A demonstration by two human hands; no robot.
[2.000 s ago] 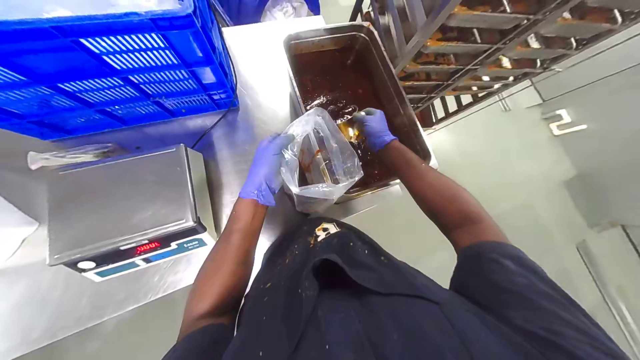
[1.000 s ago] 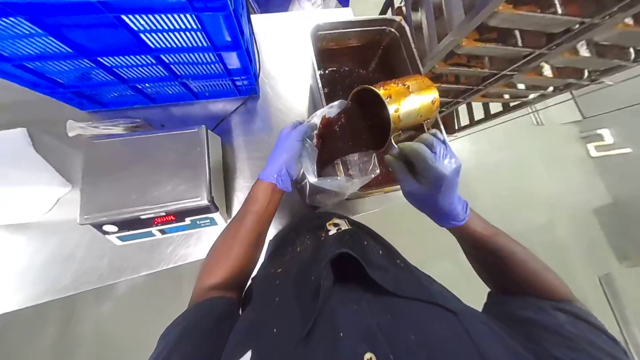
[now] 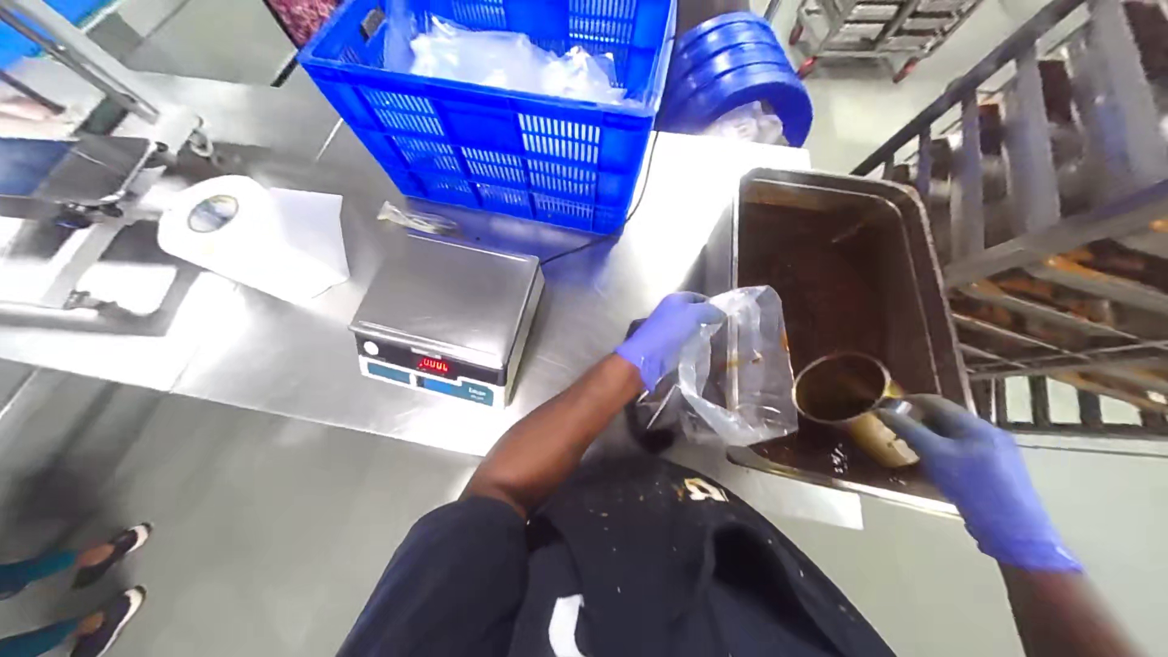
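In the head view my left hand (image 3: 671,338), in a purple glove, grips the rim of a clear plastic bag (image 3: 744,374); dark smears show on the bag. My gloved right hand (image 3: 967,470) holds a metal mug (image 3: 881,433) by its handle, over the near part of a deep metal pan (image 3: 935,301). The mug's mouth faces up toward me and its inside looks dark. Dark brown liquid or sauce (image 3: 812,265) lies in the pan. The bag is at the pan's left edge, just left of the mug.
A digital scale (image 3: 447,306) stands on the steel table (image 3: 265,365), left of my left hand. Behind it is a blue plastic crate (image 3: 502,137) with clear bags. A metal rack (image 3: 1049,219) stands right of the pan. Another person's shoes (image 3: 114,584) show at lower left.
One second ago the mug was tipped at the bag's mouth; now it is over the pan, away from the bag. The view has swung widely toward the left of the table.
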